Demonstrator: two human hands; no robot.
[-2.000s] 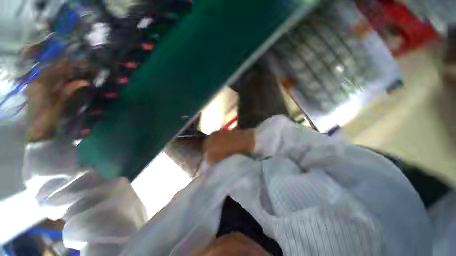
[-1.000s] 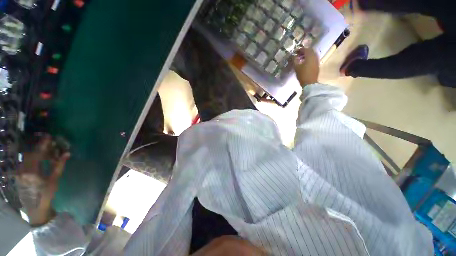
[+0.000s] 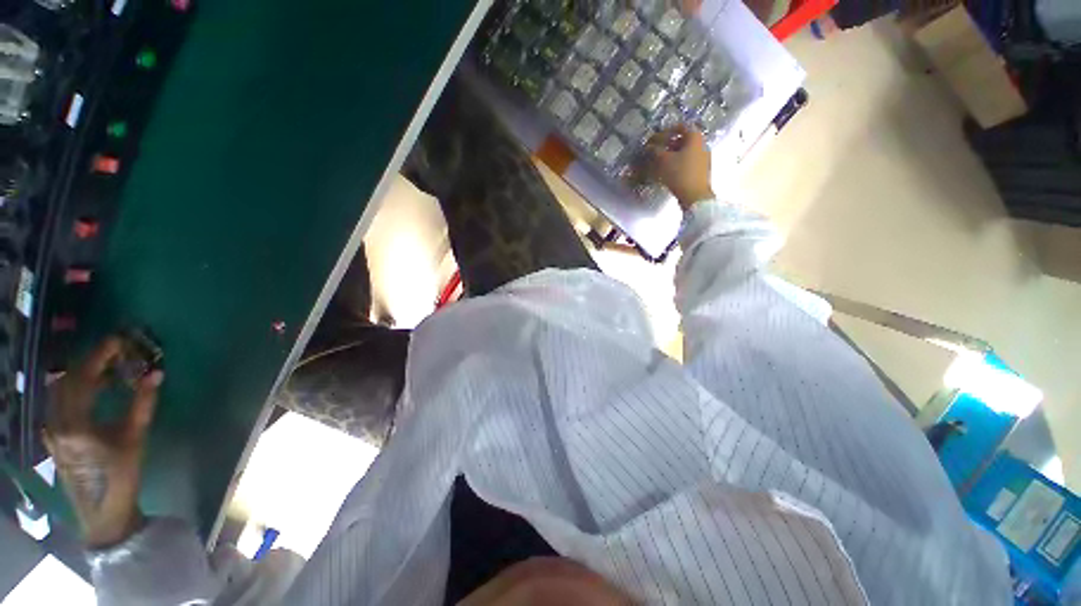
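My left hand is over the green mat at the lower left, beside the black fixture. Its thumb and fingertips hold a small dark module. My right hand reaches down to the pale module tray beside my lap. Its fingertips are at the lower right rows of silvery modules; whether they grip one cannot be told. The tray holds a grid of modules.
The black test fixture, with red and green squares along its front, runs down the left edge. The green mat ends at a pale table edge. Blue boxes stand at the lower right. A cardboard box lies at the upper right.
Since the earliest frame, the view has swung and my right hand has moved from my lap to the tray. In the last second it shifted slightly left along the tray; the person's legs at right left the view.
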